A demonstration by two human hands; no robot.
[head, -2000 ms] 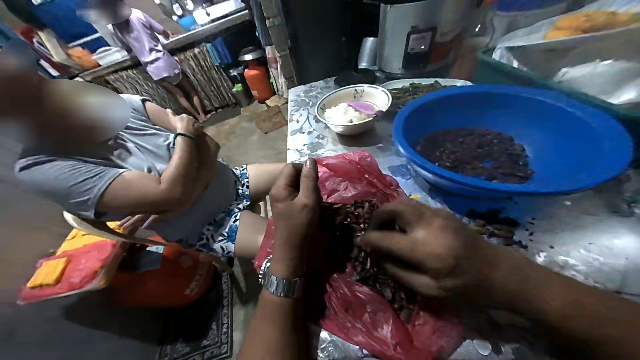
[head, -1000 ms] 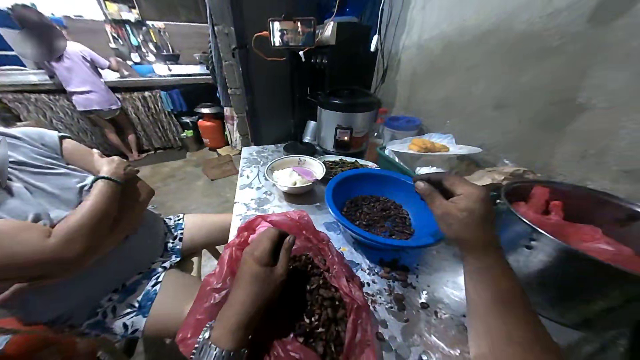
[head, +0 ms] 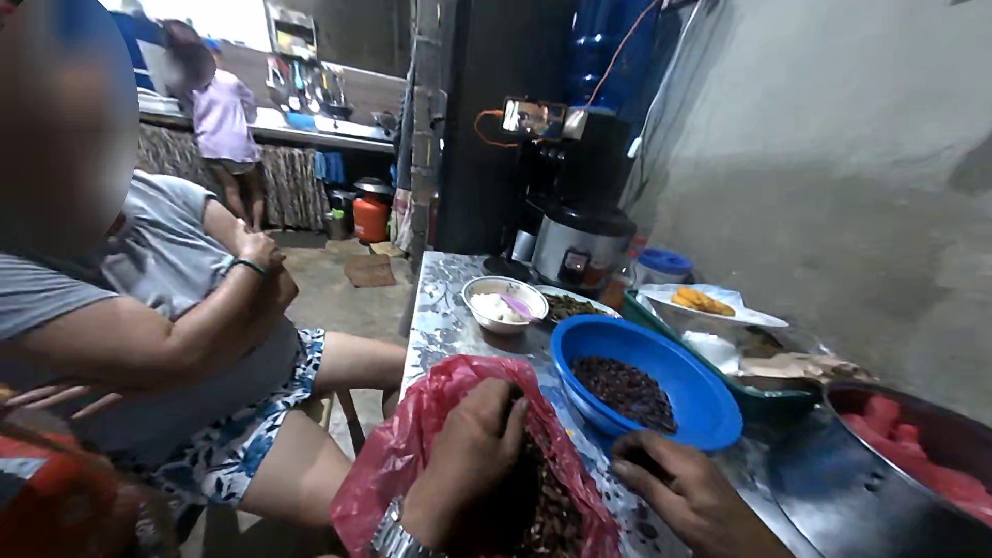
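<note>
A red plastic bag [head: 387, 465] of small brown beans or seeds [head: 554, 515] lies at the table's near edge. My left hand [head: 480, 438], a metal watch at its wrist, is over the bag's mouth with its fingertips curled together; whether it pinches a seed I cannot tell. My right hand [head: 674, 480] is beside the near rim of a blue plastic basin [head: 697, 387], thumb and fingers bent close to each other; anything between them is too small to make out. Dark seeds or skins [head: 624, 391] lie in the basin.
Behind the basin stand a bowl of rice [head: 504, 322], a plate of greens [head: 570, 306] and a rice cooker [head: 581, 244]. A metal pot [head: 837, 473] holding red plastic is at right. A person with folded arms [head: 194, 310] sits at left; another person [head: 225, 116] stands at the far counter.
My right hand was inside the bag two seconds ago, then over the basin's right side; now it is at the basin's near rim. The view has swung right since the first frame.
</note>
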